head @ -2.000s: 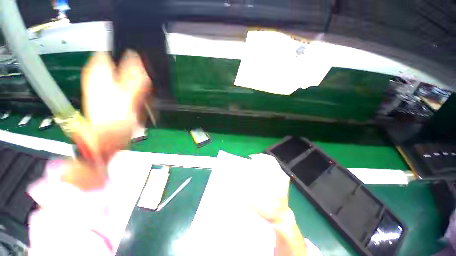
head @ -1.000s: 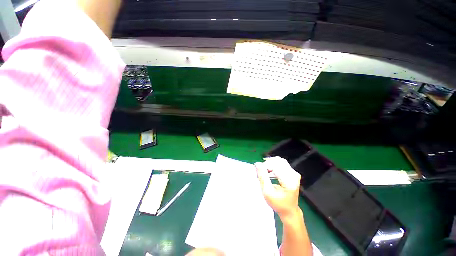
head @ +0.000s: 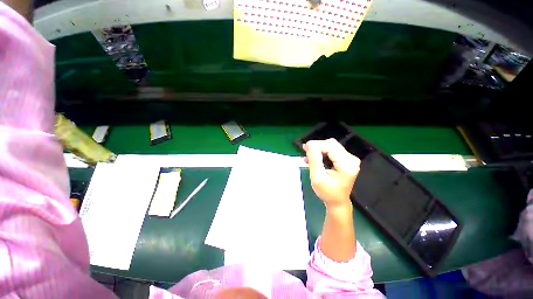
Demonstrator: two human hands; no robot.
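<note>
My right hand (head: 332, 169) is raised between the white papers and the black tray. Its fingers are curled in towards the thumb, and nothing shows in it. My left arm, in a pink sleeve, fills the left side; my left hand is beyond the picture's edge. White paper sheets (head: 263, 204) lie at the centre. The long black phone tray (head: 383, 187) lies slanted at the right, with a glossy black phone (head: 433, 235) in its near pocket. Several small dark units with pale centres, one of them a waiting phone unit (head: 234, 132), lie on the green strip beyond the papers.
A record sheet (head: 117, 210) lies at left, beside a yellow-edged pad (head: 165, 194) and a thin silver-grey stick (head: 189, 197). A dotted yellow-white sheet (head: 292, 35) hangs at the back. Another person's pink sleeve (head: 526, 225) shows at the right edge.
My left hand swept up and out of the picture; its sleeve now sits further left. My right hand rose and stays curled. The view has tilted down, so the bench things appear higher.
</note>
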